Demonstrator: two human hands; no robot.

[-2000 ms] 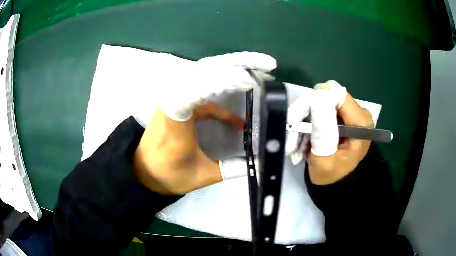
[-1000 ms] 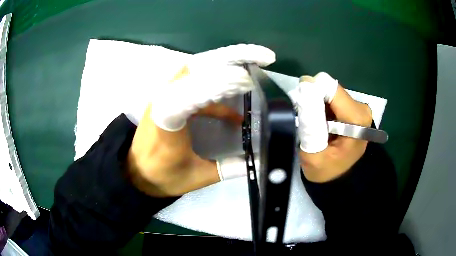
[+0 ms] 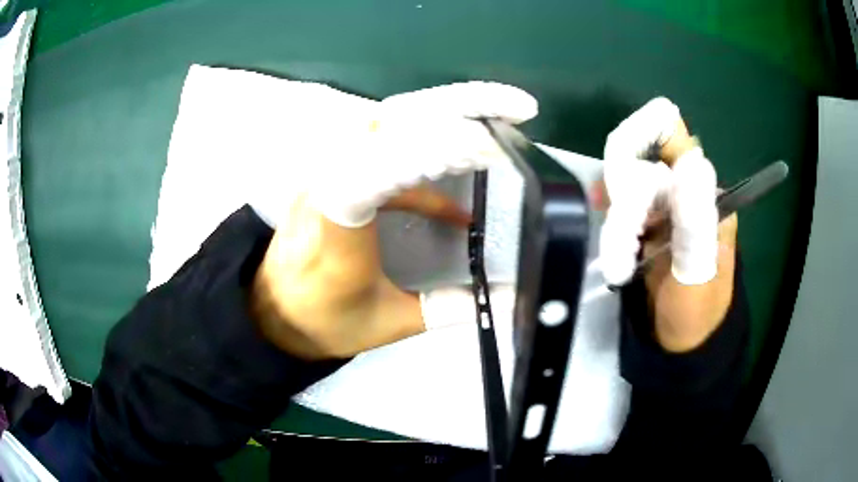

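The black phone middle frame (image 3: 552, 282) stands edge-on in front of me, with round and slot-shaped holes in its near rail. My left hand (image 3: 348, 245), with white finger cots, grips the frame from the left, fingers at its far end and thumb at its lower side. My right hand (image 3: 673, 235), also with white finger cots, holds the silver-grey tweezers (image 3: 755, 188) to the right of the frame, apart from it. The tweezers' rear end points up and right; the blurred tip points down-left. The white foam sheet (image 3: 235, 141) lies under both hands.
The dark green bench (image 3: 423, 42) surrounds the sheet. A white tray or foam pad with small dark dots (image 3: 17, 273) stands at the left edge. A pale grey machine surface (image 3: 828, 282) is at the right. A dark edge (image 3: 376, 459) runs along the bottom.
My right hand has moved right, away from the frame, and the tweezers have turned so their rear end points upward. The frame and my left hand have shifted slightly right in the view.
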